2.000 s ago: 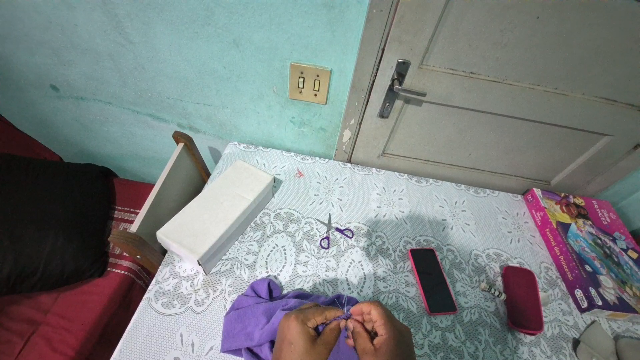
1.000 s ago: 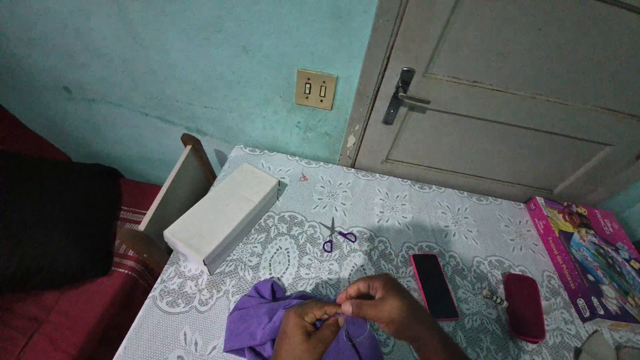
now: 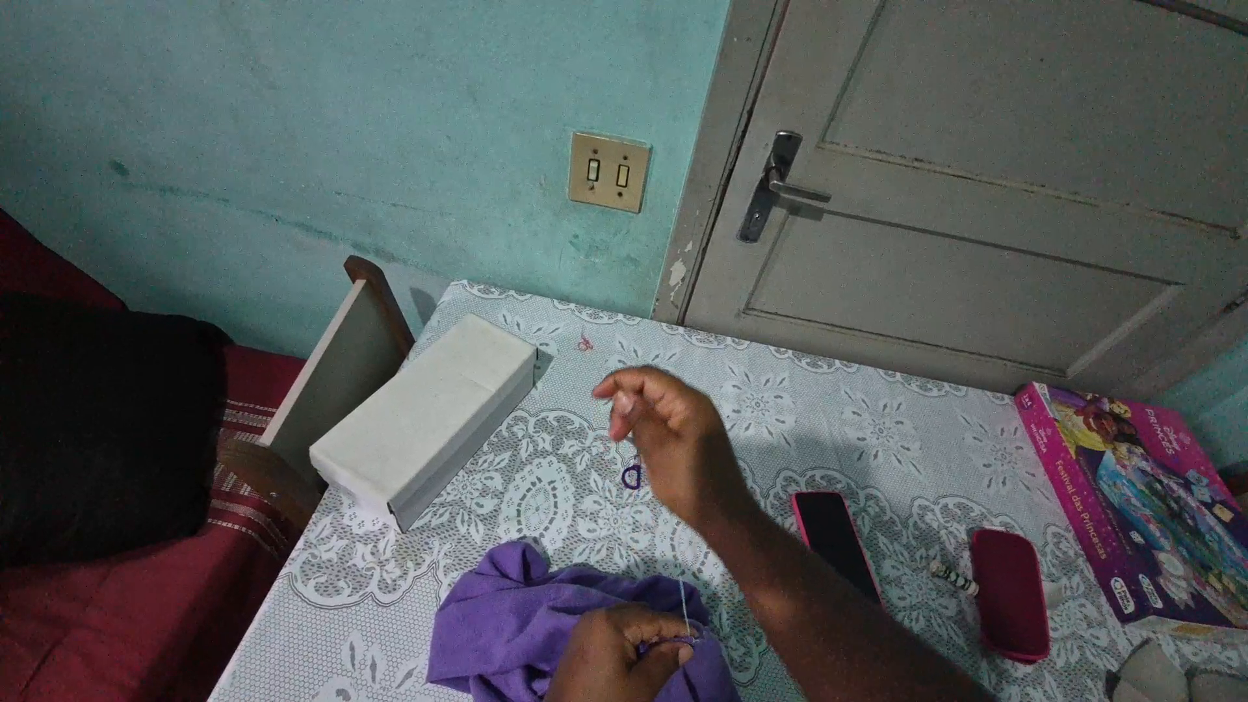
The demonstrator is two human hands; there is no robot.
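Note:
At the bottom centre, my left hand (image 3: 624,651) pinches a fold of purple fabric (image 3: 522,614) between thumb and fingers. A pale thread (image 3: 684,600) rises from the cloth beside those fingertips. My right hand (image 3: 673,429) is raised above the table, its thumb and index fingertips close together; whether a needle or thread lies between them cannot be made out. Below and behind it, one purple handle loop of the scissors (image 3: 632,476) shows; the rest is hidden by the hand.
A white cardboard box (image 3: 429,414) lies at the left on the lace tablecloth (image 3: 541,497). To the right are a pink-cased phone (image 3: 838,546), a dark pink case (image 3: 1010,595) and a Disney princess game box (image 3: 1136,507). A small red scrap (image 3: 584,343) lies near the far edge.
My right hand has moved away from the cloth, up and forward over the scissors, which it now mostly covers. My left hand still grips the purple fabric.

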